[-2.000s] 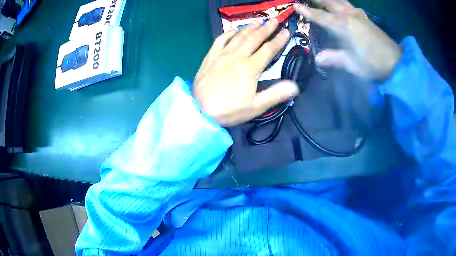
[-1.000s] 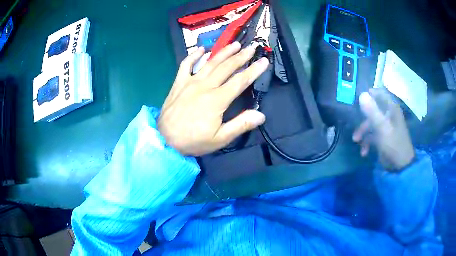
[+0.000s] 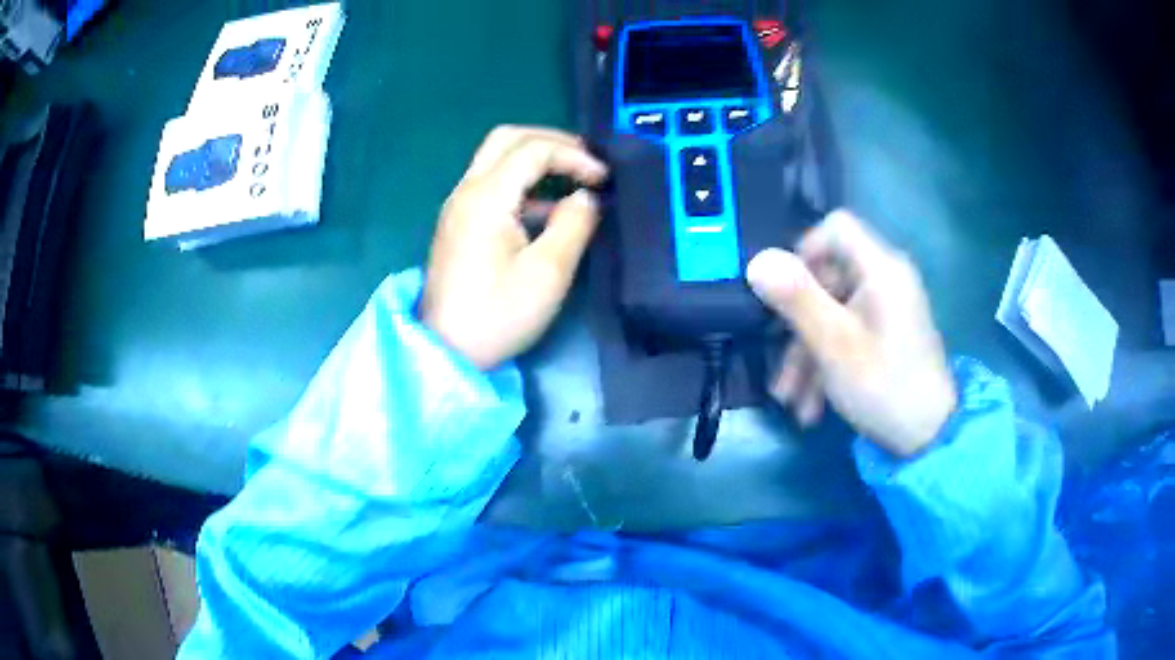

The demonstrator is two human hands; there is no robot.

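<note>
The black and blue battery tester [image 3: 705, 245] lies face up over the dark foam tray [image 3: 638, 387], screen at the far end. Its cable [image 3: 709, 400] comes out of the near end. Small red clamp parts [image 3: 769, 35] show beside the screen; the rest of the clamps is hidden under the tester. My right hand [image 3: 863, 335] holds the tester's near right corner, thumb on top. My left hand [image 3: 515, 239] is curled at the left side, fingertips at the tester and tray edge; what they grip is unclear.
White BT200 booklets [image 3: 245, 168] lie in two overlapping stacks at the left. Small plain white leaflets [image 3: 1063, 322] lie at the right. Dark stacked foam trays [image 3: 39, 245] stand at the far left edge. Brown cardboard [image 3: 123, 600] shows at the bottom left.
The tester has moved left from beside the tray to over it, now covering most of the clamps. My right hand has come left to it. My left hand has lifted off the clamps to the left side.
</note>
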